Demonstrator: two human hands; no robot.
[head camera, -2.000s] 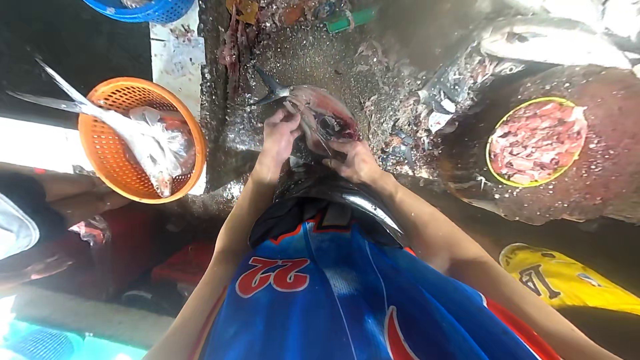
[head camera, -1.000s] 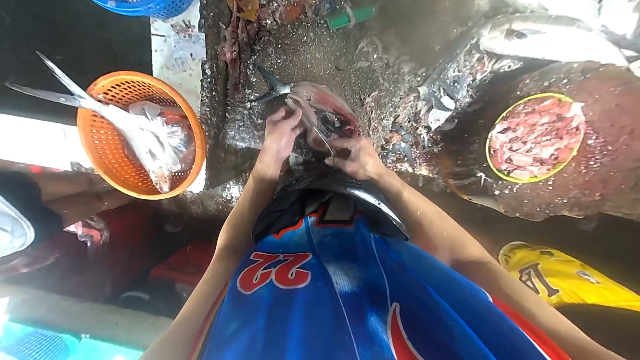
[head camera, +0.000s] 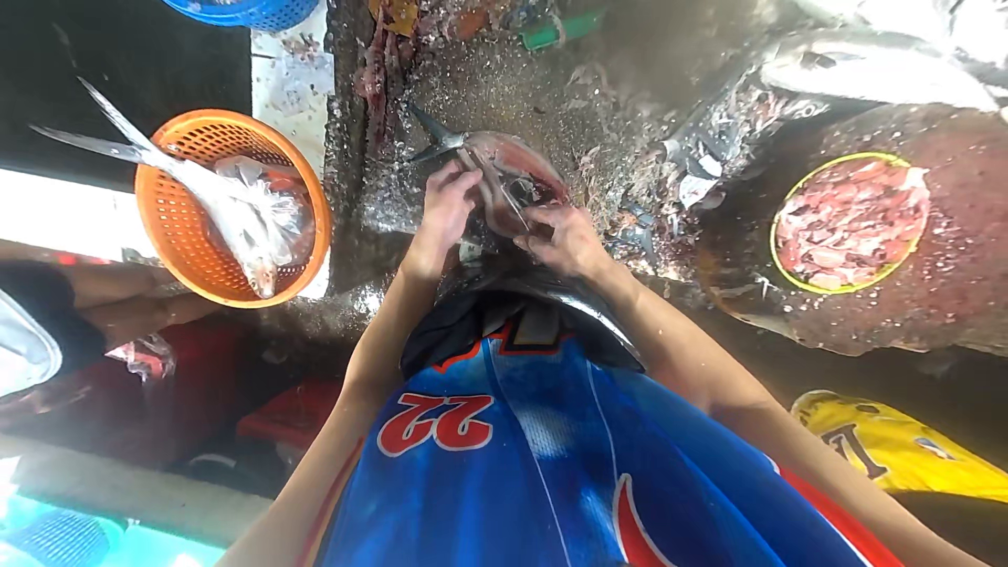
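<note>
A fish cut open lengthwise (head camera: 516, 161) lies on the wet work surface, its forked dark tail toward the upper left and pink flesh showing. My left hand (head camera: 450, 197) rests its curled fingers on the fish near the tail end. At the other end, my right hand (head camera: 563, 235) is closed on something thin, possibly a blade, that runs up along the fish; the hand hides most of it. The fish's underside and the part between my hands and the black apron edge are partly hidden.
An orange plastic basket (head camera: 321, 228) at left holds a silvery fish and a plastic bag. Right stands a yellow-rimmed bowl (head camera: 776, 236) of pink flesh pieces, below whole fish (head camera: 874, 71). Scraps and a green object (head camera: 561, 30) lie beyond. Another person's arms (head camera: 126, 299) show at left.
</note>
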